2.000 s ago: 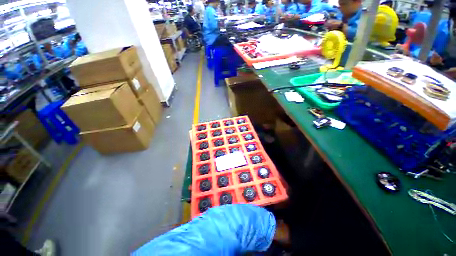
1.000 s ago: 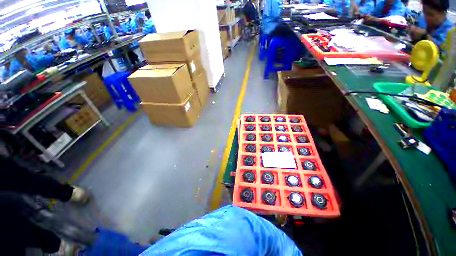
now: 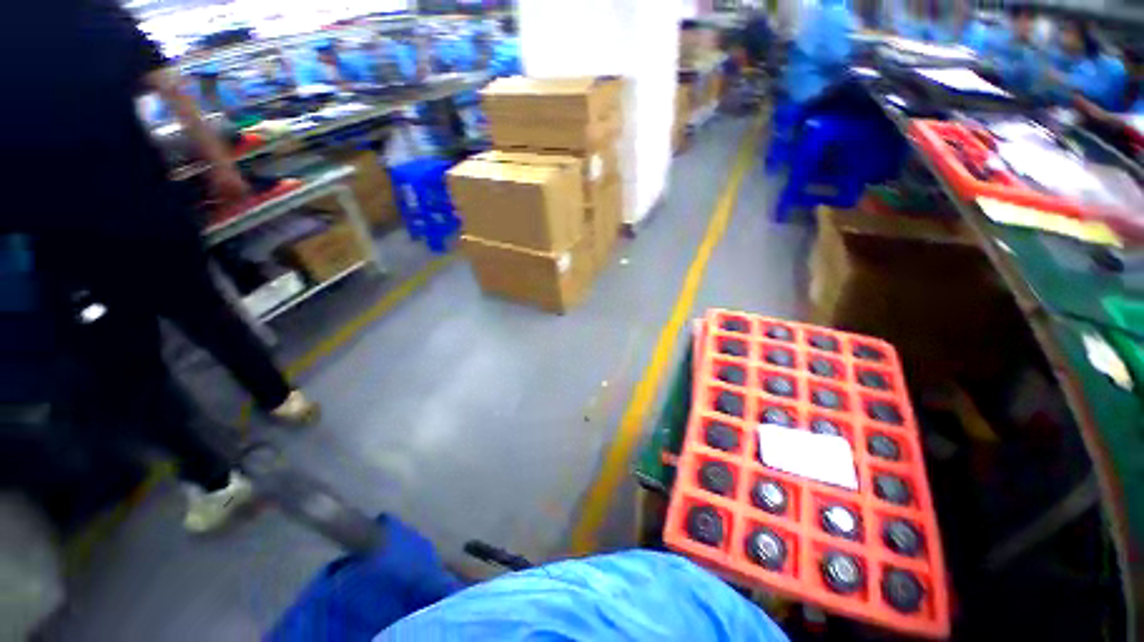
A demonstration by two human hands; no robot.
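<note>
A red-orange compartment tray (image 3: 740,517) lies on a low stand in front of me, right of centre. Its square pockets hold round black watch bodies (image 3: 767,547), some with pale centres. A white paper label (image 3: 807,455) lies on the tray, over part of the pockets. My blue sleeve (image 3: 590,602) reaches in from the bottom edge, just below the tray. Neither of my hands can be seen. The picture is blurred.
A person in black (image 3: 126,238) stands at left. Stacked cartons (image 3: 517,201) and blue stools (image 3: 427,201) stand beyond the aisle. A green-matted bench (image 3: 1066,339) runs along the right. A dark blue thing (image 3: 370,589) is at bottom left.
The view has swung left, so the tray and bench appear farther right. The person at left has come more fully into view. No hand has appeared; the tray looks unchanged.
</note>
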